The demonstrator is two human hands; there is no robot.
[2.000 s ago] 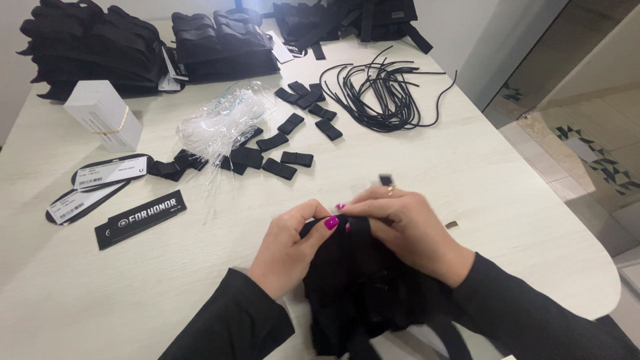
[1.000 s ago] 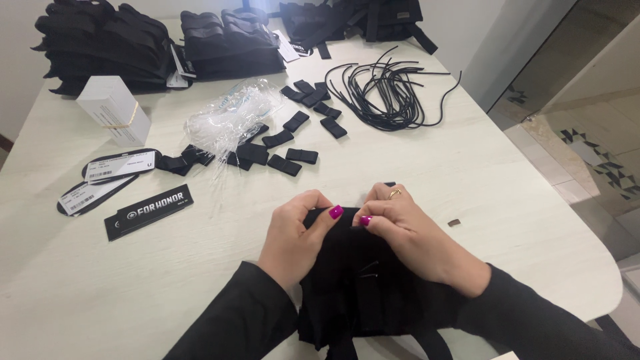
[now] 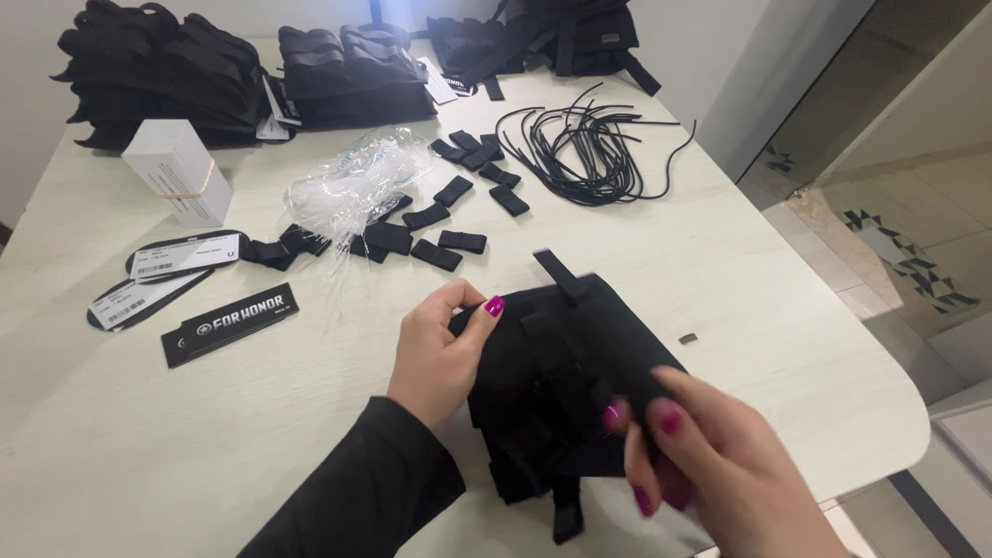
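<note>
A black fabric pouch with webbing straps lies before me near the table's front edge. My left hand pinches its upper left corner between thumb and fingers. Over the pouch's right side is my right hand, blurred, its fingers bent; whether they grip the fabric cannot be told. One short strap sticks out past the top edge, and another strap hangs from the bottom edge.
Folded black webbing pieces, clear plastic ties and black cords lie beyond the pouch. Printed tags and a banded card stack are at left. Black pouches line the back.
My right hand has moved from the pouch's top edge, beside my left hand, down to its right side. The top strap, hidden by my hands before, now shows.
</note>
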